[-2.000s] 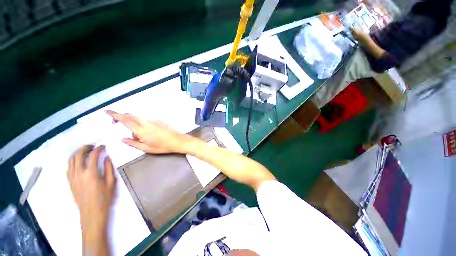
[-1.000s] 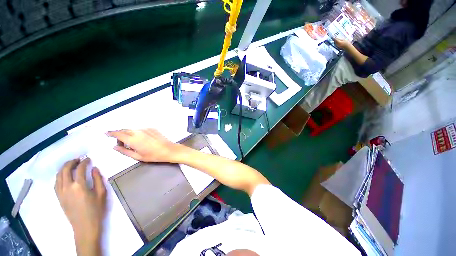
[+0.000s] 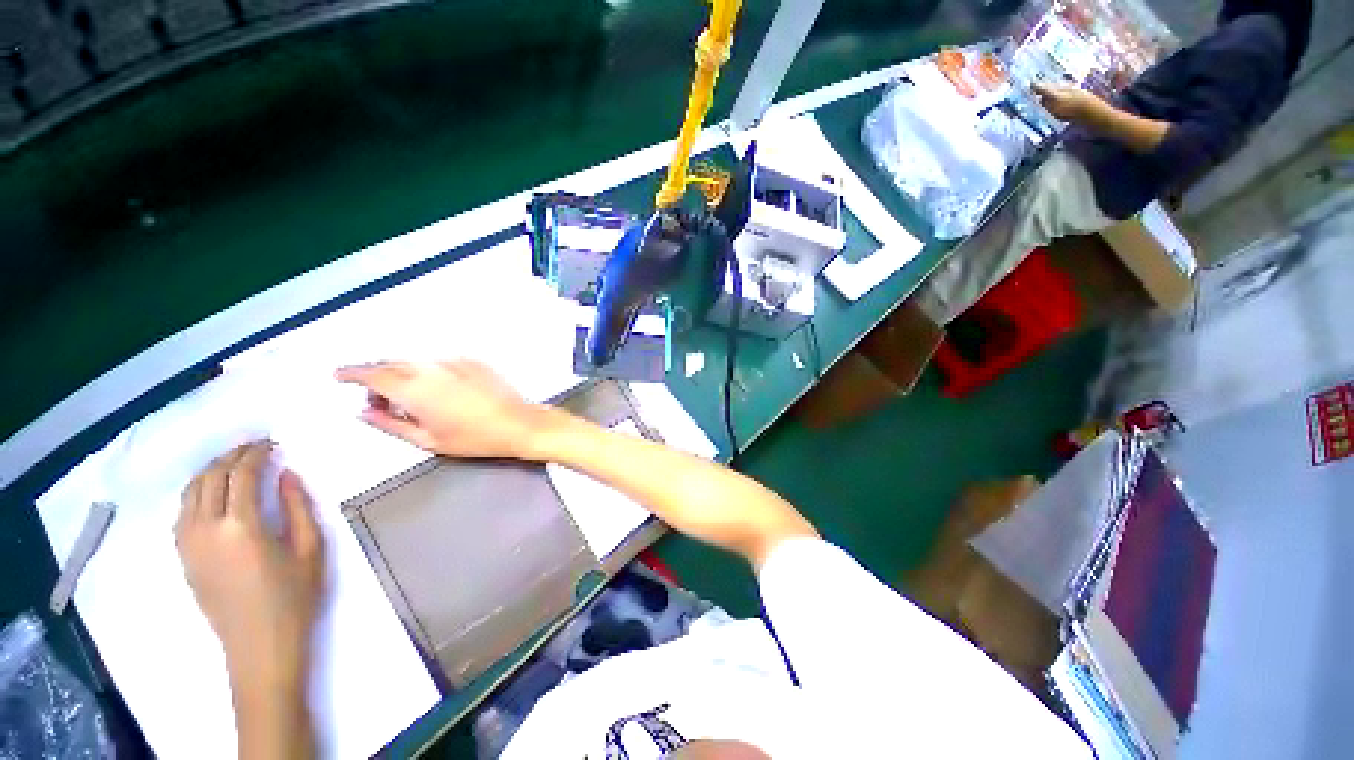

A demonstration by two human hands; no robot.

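Observation:
My left hand [image 3: 250, 546] is over the left part of the white work sheet [image 3: 164, 653], fingers bent, thumb apart. My right hand [image 3: 458, 410] reaches across from the right, its index finger extended and thumb apart, over the sheet's upper part. I see nothing held in either hand; the area under the fingers is washed out white. The bare grey-brown fixture [image 3: 475, 557] lies right of my left hand and below my right hand. The blue electric screwdriver [image 3: 630, 282] hangs from a yellow cord [image 3: 695, 112], its tip over the dark flat modules.
Dark flat modules [image 3: 588, 245] stand behind the screwdriver. A white-fronted screw feeder [image 3: 780, 253] is beside it. A thin grey strip [image 3: 82, 552] and clear bag [image 3: 45, 698] are at left. A green conveyor [image 3: 297, 164] runs behind. A person [image 3: 1188, 141] sits farther along the bench.
The whole view shifts back and forth slightly. Both hands stay over the same part of the sheet, with small finger movements. The fixture remains bare.

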